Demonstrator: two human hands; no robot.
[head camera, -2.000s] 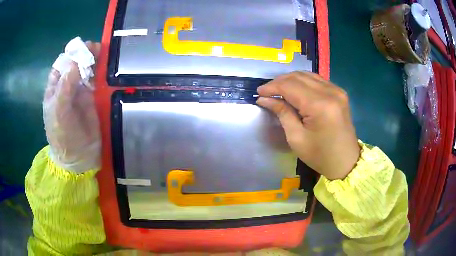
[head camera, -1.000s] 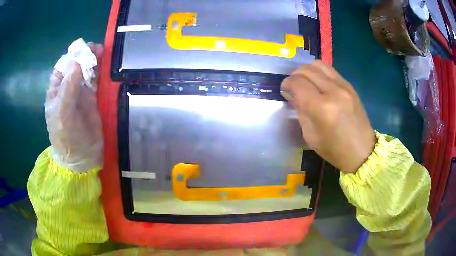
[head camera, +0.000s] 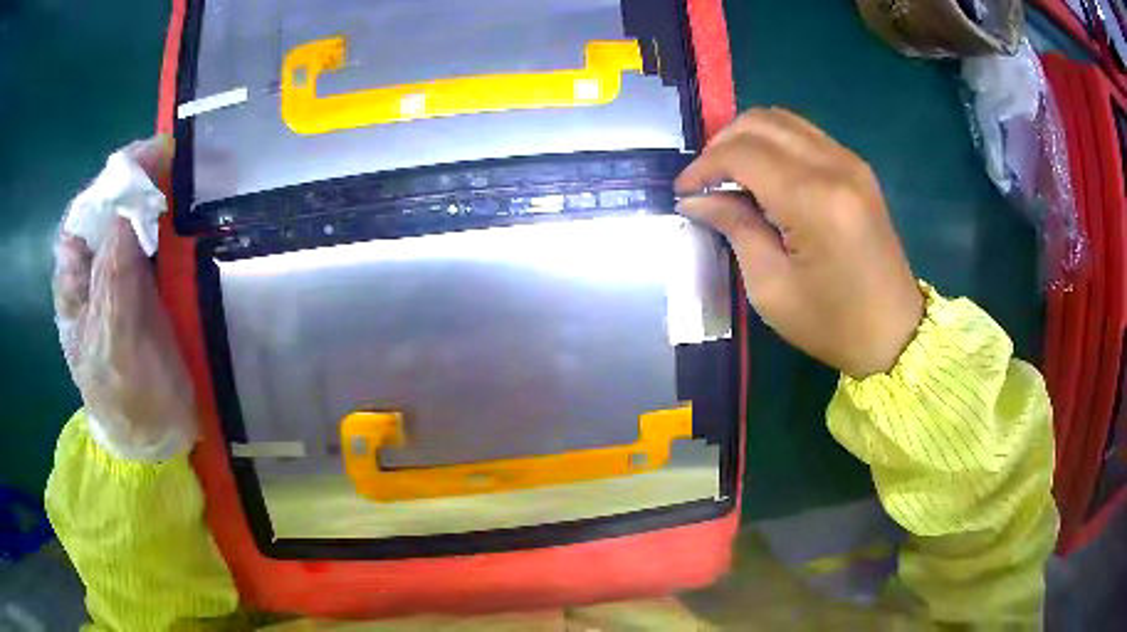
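Two silver-backed display modules with black borders, a near one (head camera: 457, 333) and a far one (head camera: 470, 37), lie on a red foam tray (head camera: 494, 583). Each carries an orange C-shaped flex cable; the near one (head camera: 494, 475) shows whole. My right hand (head camera: 803, 228), bare, pinches a thin silvery piece (head camera: 717, 190) between thumb and finger, at the right end of the near module's upper black border. What the piece is cannot be told. My left hand (head camera: 118, 327), in a clear glove, is at the tray's left edge and holds a crumpled white wipe (head camera: 121, 204).
A brown tape roll (head camera: 908, 25) stands at the top right, cut off by the frame. A crinkled clear plastic bag (head camera: 1032, 161) lies below it. Red trays (head camera: 1088, 309) are stacked at the right edge. The green mat (head camera: 816, 74) runs under the tray.
The view has shifted, so the tray and modules sit further left and slightly tilted. My right hand has moved right along the black border to its right end. My left hand still holds the wipe.
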